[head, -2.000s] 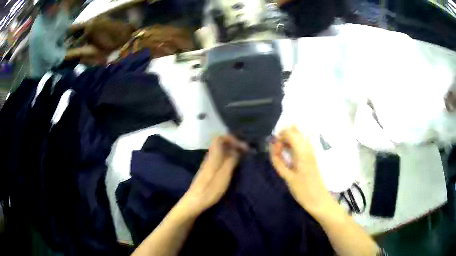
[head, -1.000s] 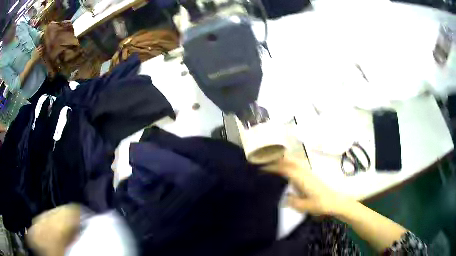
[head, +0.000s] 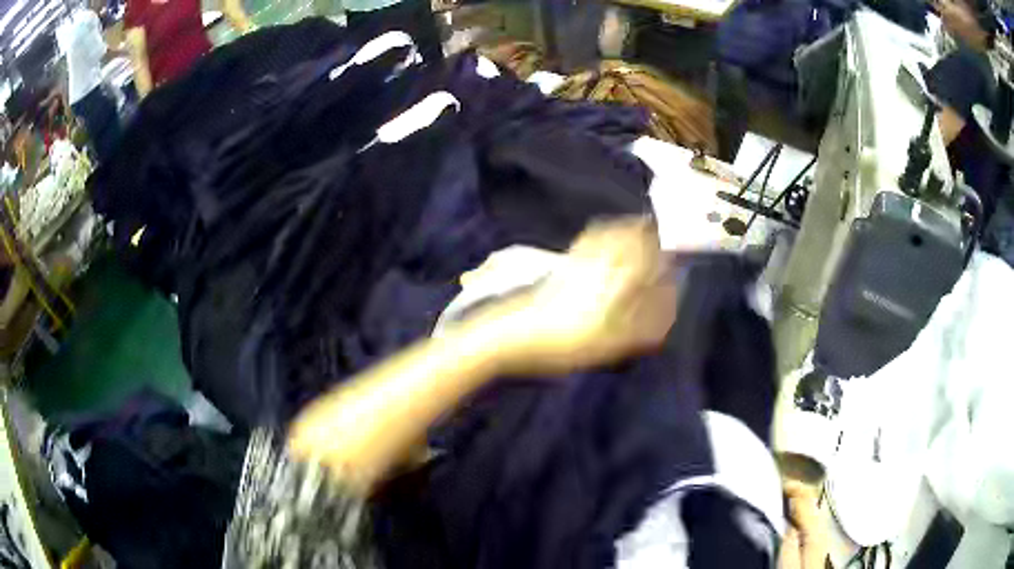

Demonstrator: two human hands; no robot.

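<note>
Navy garments cover the middle of the view; the nearest garment (head: 556, 445) lies below and around my left hand. My left hand (head: 628, 295) is blurred over the dark cloth, and its grip cannot be made out. A white pad (head: 512, 272) shows just behind my left forearm. Another curved white pad (head: 743, 450) lies on the garment at lower right. My right hand (head: 814, 528) is partly hidden at the bottom right, beside the pad and below the white cylinder's tan end (head: 801, 469); its grip is unclear. The dark sewing machine head (head: 890, 289) stands at right.
Heaped navy garments with white strips (head: 417, 117) fill the upper left. White material (head: 978, 389) lies right of the machine. A black phone (head: 936, 541) is at the bottom right. People stand at the upper left and upper right. Green floor (head: 111, 333) shows at left.
The view has swung left, so the machine now sits at right. My left hand has moved from the lower left onto the dark cloth. My right hand is lower and more hidden.
</note>
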